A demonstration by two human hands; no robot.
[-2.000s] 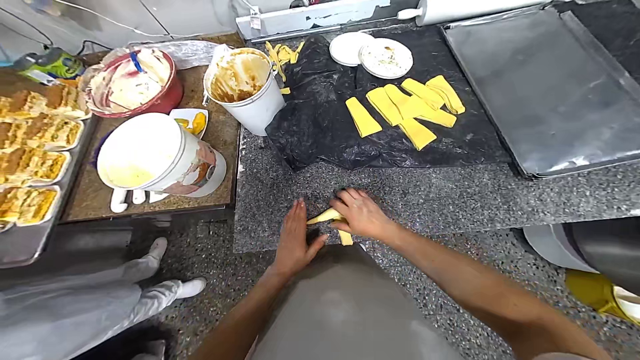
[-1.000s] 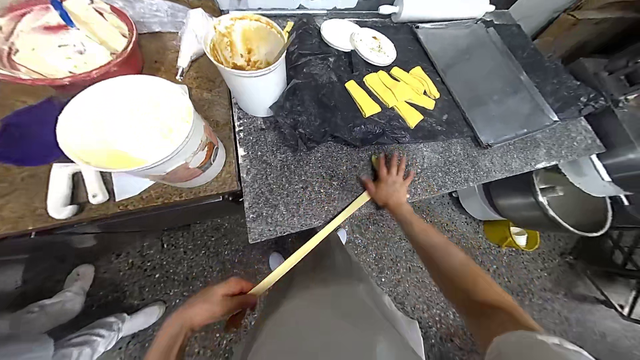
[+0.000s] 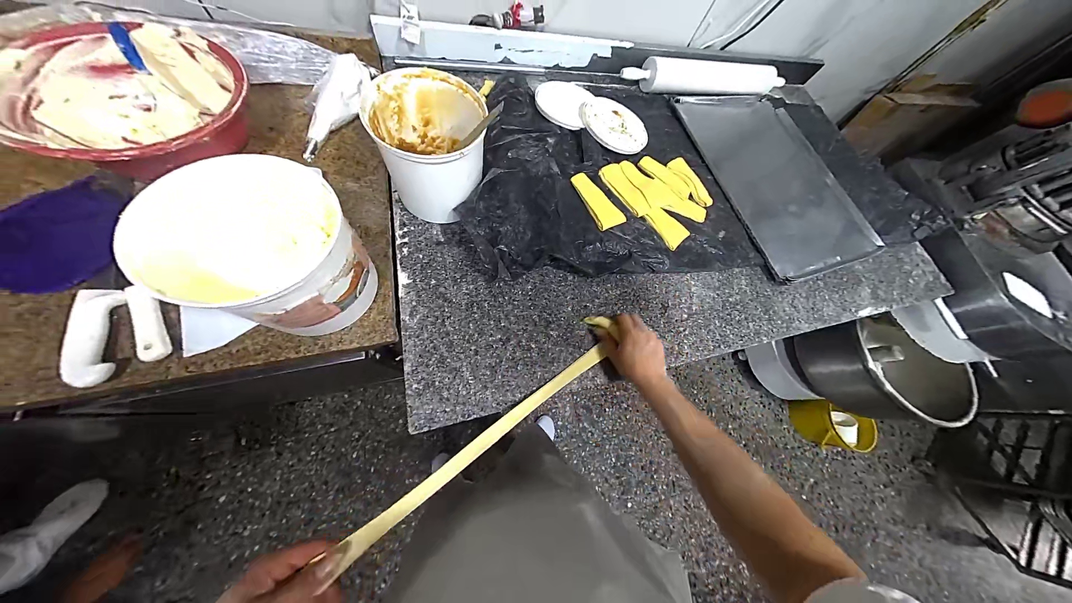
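A long pale-yellow strip of dough (image 3: 473,452) is stretched diagonally between my hands, past the near edge of the speckled stone counter (image 3: 502,335). My left hand (image 3: 293,574), low at the bottom of the view and slightly blurred, grips the strip's near end. My right hand (image 3: 634,350) is closed around the far end over the counter, and a short bit of dough sticks out beyond the fingers. Several folded yellow dough pieces (image 3: 657,197) lie on black plastic sheeting (image 3: 544,234) farther back.
A white bucket with brown residue (image 3: 427,188) stands back left; a larger white bucket (image 3: 318,285), a red bowl of cream (image 3: 159,151) and a piping bag (image 3: 335,100) are farther left. Black trays (image 3: 787,193) lie right, near a rolling pin (image 3: 708,76). A person's foot (image 3: 67,515) shows lower left.
Two seconds ago both hands were close together on the dough at the counter. My left hand has since moved down and left, drawing the strip out long. My right hand has gone from flat to closed.
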